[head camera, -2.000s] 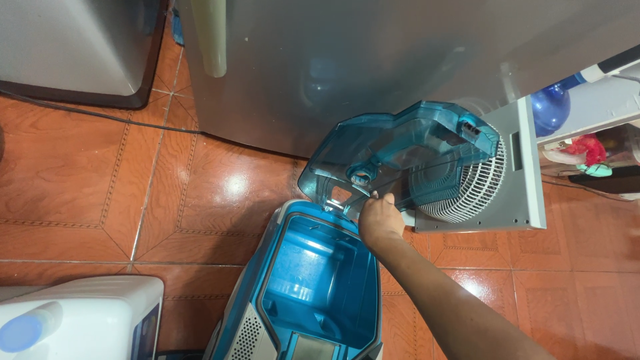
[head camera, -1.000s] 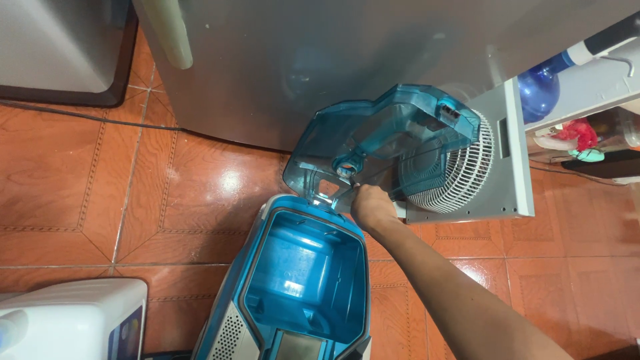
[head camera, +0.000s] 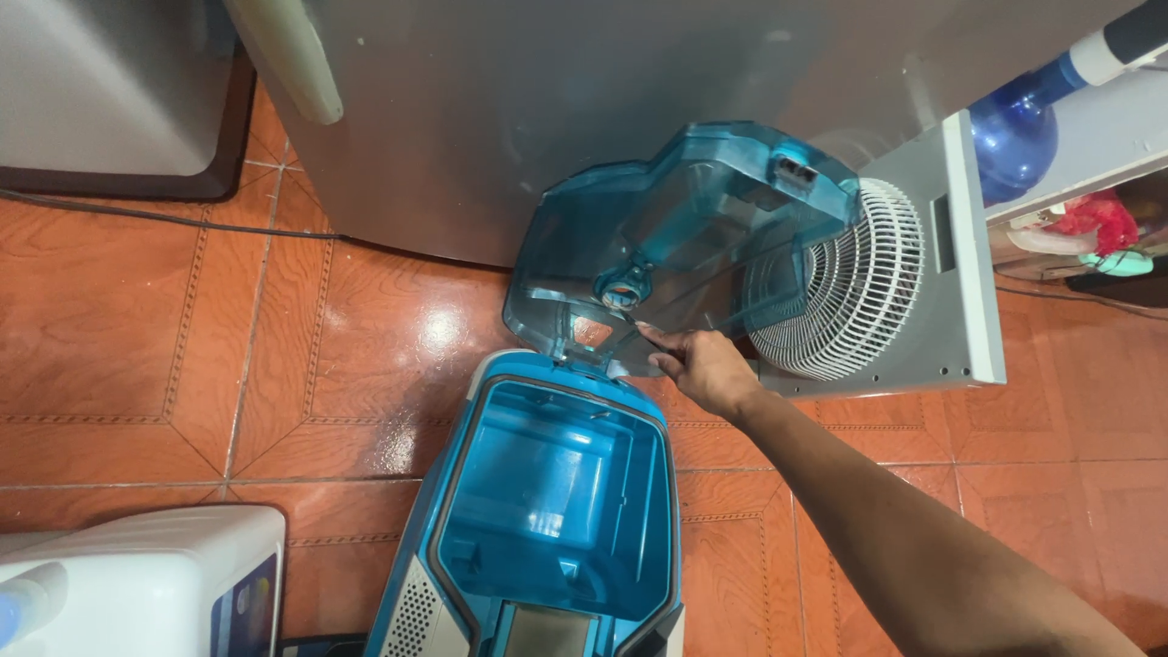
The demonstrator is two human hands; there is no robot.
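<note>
My right hand (head camera: pixel 707 365) pinches something small and thin beside the round port of a translucent blue plastic lid (head camera: pixel 675 219); its exact kind cannot be told. The lid stands tipped back at the far end of a blue machine with an open-topped blue tank (head camera: pixel 547 484), whose inside shows bare blue walls and a dark seal around the rim. Through the lid's right part shows the white round grille (head camera: pixel 867 283) of a grey panel (head camera: pixel 963 310). My left hand is outside the picture.
A grey metal appliance (head camera: pixel 474 119) rises behind the lid. At the lower left stands a white appliance (head camera: pixel 137 575). A dark cable (head camera: pixel 173 219) crosses the tiled floor (head camera: pixel 365 365). A blue bottle (head camera: pixel 1017 137) is by the shelf at right.
My right hand stays at the lid's port, with its fingers shifted slightly. The lid remains tipped back. Only the view has moved somewhat.
</note>
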